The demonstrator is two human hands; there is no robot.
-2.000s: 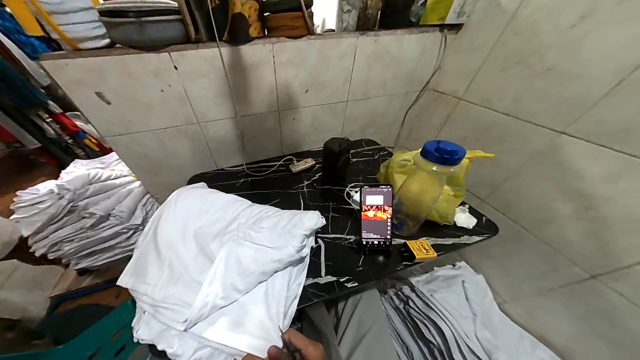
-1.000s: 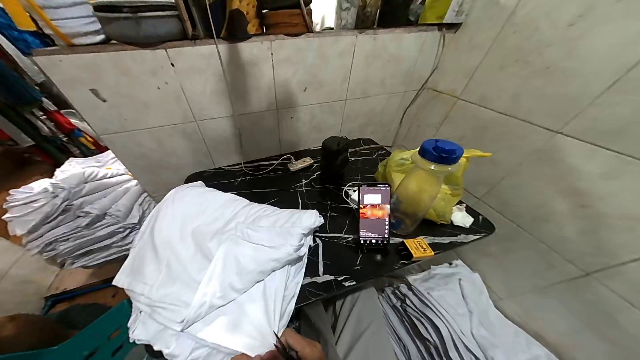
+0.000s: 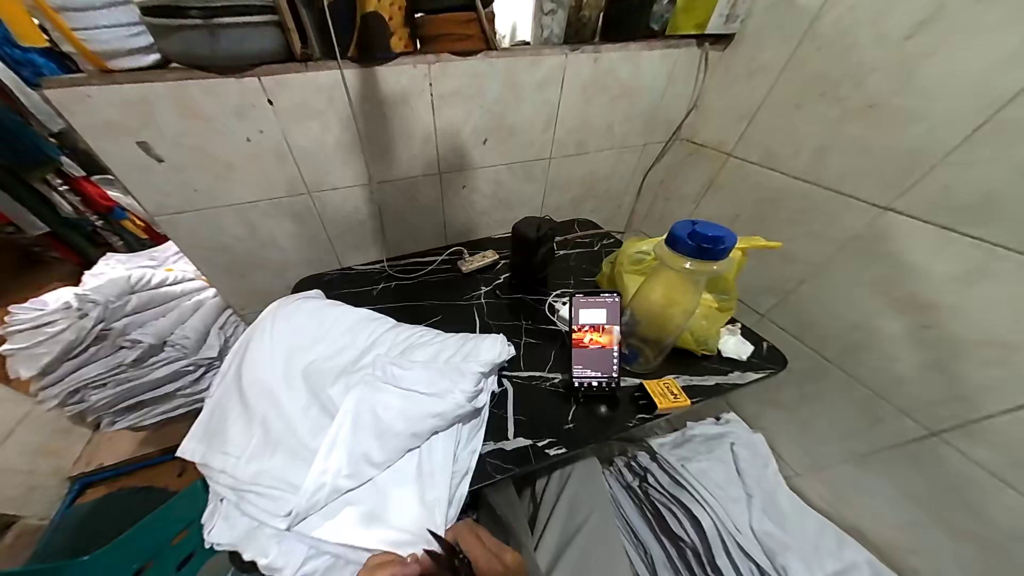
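At the bottom edge of the head view, my right hand (image 3: 484, 550) is closed around a small dark pointed cutting tool (image 3: 445, 552), which looks like thread snips. Beside it, my left hand (image 3: 390, 564) touches the lower edge of a heap of white cloth (image 3: 344, 416); the frame cuts off most of this hand, and its grip is hard to make out. The cloth lies over the left part of a black marble-patterned table (image 3: 536, 416). Part of the tool and both wrists are hidden or out of frame.
On the table stand a phone (image 3: 595, 340), a blue-lidded plastic jug (image 3: 668, 296), a yellow bag (image 3: 716, 312), a black cylinder (image 3: 532, 252) and a small yellow box (image 3: 666, 395). White garments (image 3: 136, 336) are stacked at left, above a green plastic chair (image 3: 152, 540).
Both hands stay at the lower edge of the white cloth. The pointed tips of the tool show more plainly now than two seconds ago.
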